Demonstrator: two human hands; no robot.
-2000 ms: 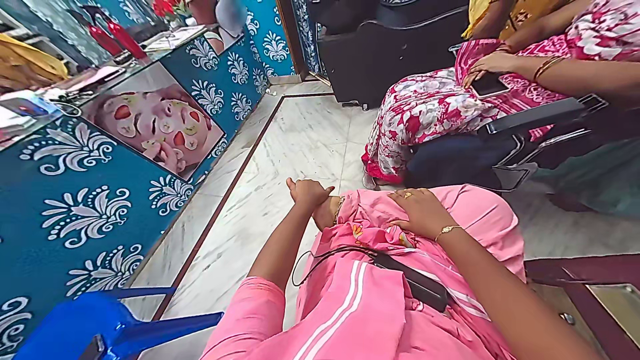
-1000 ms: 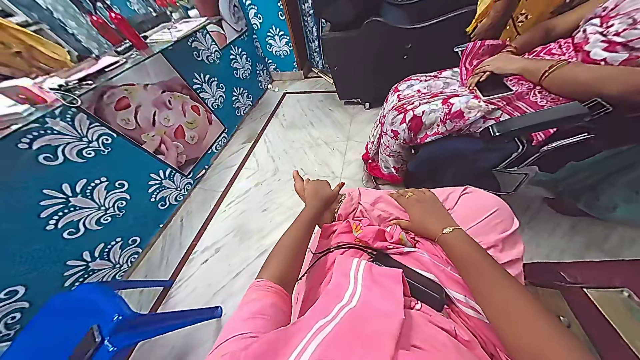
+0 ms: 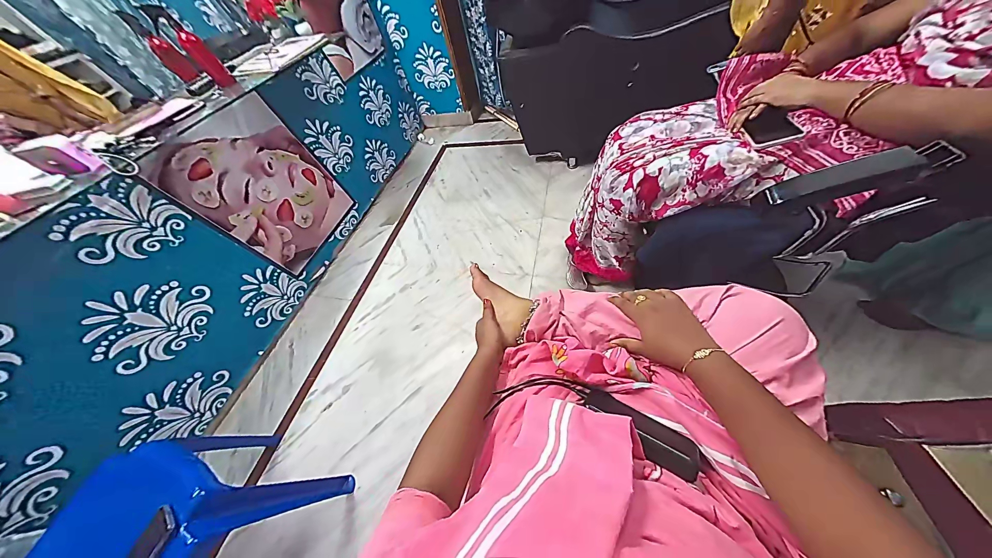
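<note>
My left hand (image 3: pixel 490 329) lies against the ankle and sole of my bare foot (image 3: pixel 504 306), which wears an anklet; most of its fingers are hidden. My right hand (image 3: pixel 659 322) rests palm down on the pink trousers (image 3: pixel 756 325) over my bent leg, its fingers somewhat apart, with a ring and a thin gold bracelet (image 3: pixel 704 356) on that arm. A black device (image 3: pixel 659 442) with dark cables (image 3: pixel 542 381) lies across my lap on the pink clothing.
Another person in floral clothing (image 3: pixel 659 163) sits at the right in a chair with a black armrest (image 3: pixel 852 174), a hand over a phone (image 3: pixel 773 128). A blue plastic chair (image 3: pixel 124 496) stands lower left, beside a patterned counter front (image 3: pixel 147 302). Red bottles (image 3: pixel 203 58) stand on the counter.
My left hand has moved from above the foot, fingers and thumb spread, down against the ankle, so the foot now shows. My right hand has stayed on the leg.
</note>
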